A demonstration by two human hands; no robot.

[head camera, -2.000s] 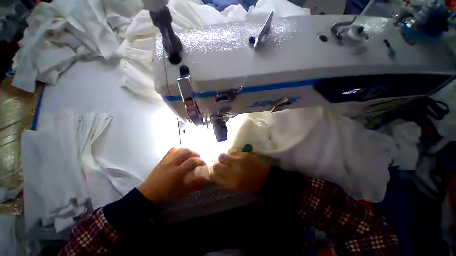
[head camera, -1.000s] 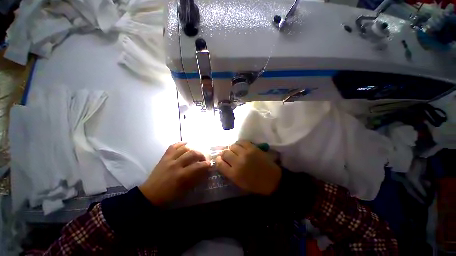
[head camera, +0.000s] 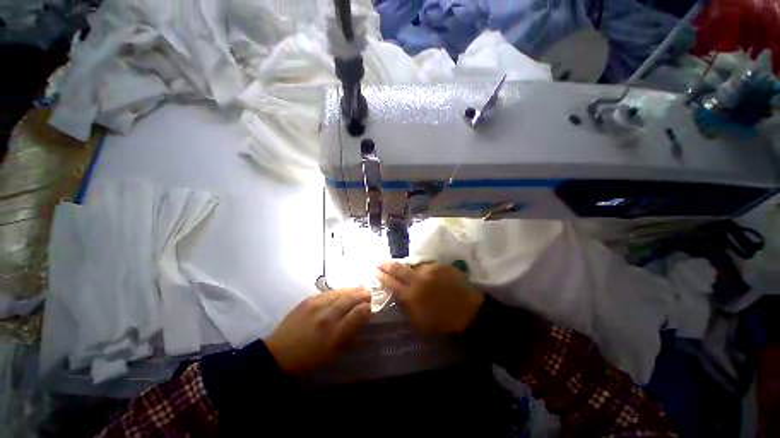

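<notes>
A small piece of white cloth (head camera: 382,299) lies between my two hands, just in front of the presser foot and needle area, in glaring light. My left hand (head camera: 321,327) holds its left side with the fingertips. My right hand (head camera: 436,297) pinches it from the right. A green item (head camera: 460,265) shows behind my right hand; how it is held cannot be told. A wide white garment piece (head camera: 547,257) lies bunched right of the needle, under the machine arm. The needle itself is lost in the glare.
The white sewing machine head (head camera: 513,145) spans the right side. A fanned stack of white strips (head camera: 115,265) lies left. A rumpled white heap (head camera: 171,56) is behind, with blue cloth (head camera: 479,26) beyond. Dark loop handles (head camera: 744,241) lie far right. Brown plastic wrap (head camera: 43,184) is at the left edge.
The camera view has shifted. My left hand is a little lower and further from the needle. A bit of white cloth now shows raised between my fingertips.
</notes>
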